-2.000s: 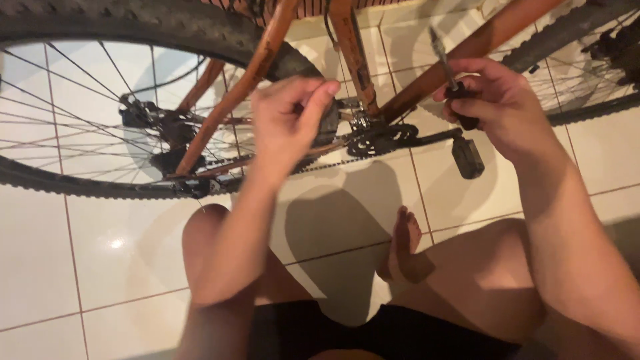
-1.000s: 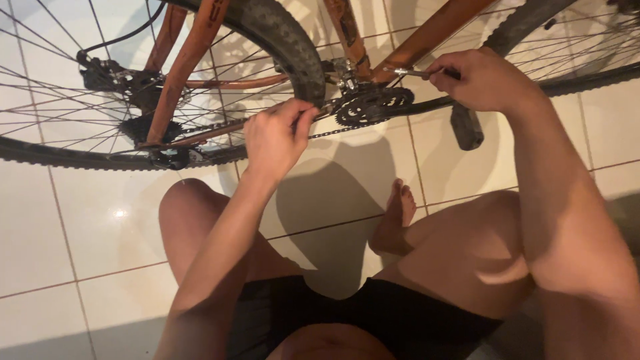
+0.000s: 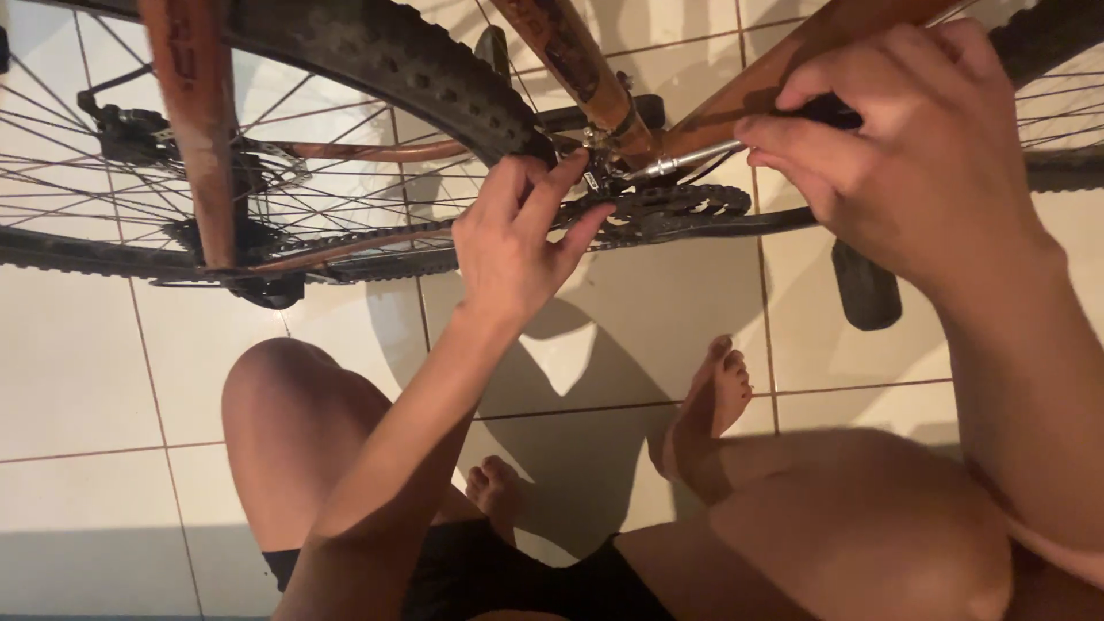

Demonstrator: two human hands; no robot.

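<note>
An orange bicycle frame [image 3: 586, 69] stands across the upper part of the head view. My right hand [image 3: 906, 147] grips the dark handle of a screwdriver [image 3: 703, 158], whose metal shaft points left to the front derailleur [image 3: 595, 177] just above the chainring [image 3: 690, 205]. Whether its tip sits in a screw cannot be told. My left hand [image 3: 517, 233] is at the derailleur's left side, index finger up against it, thumb apart below; nothing is seen held between them. The chain [image 3: 362, 237] runs left from there to the rear cassette [image 3: 228, 233].
The rear tyre [image 3: 388, 60] curves down behind my left hand. A crank arm [image 3: 759, 224] reaches right, with a black pedal [image 3: 865, 285] below my right wrist. Part of the front tyre [image 3: 1056, 43] shows at the right edge. My knees and bare feet are over the tiled floor [image 3: 336, 595].
The screwdriver, tip up two seconds ago, now points left at the derailleur. My left hand has moved from the chain beside the chainring up to the derailleur. The view has come closer.
</note>
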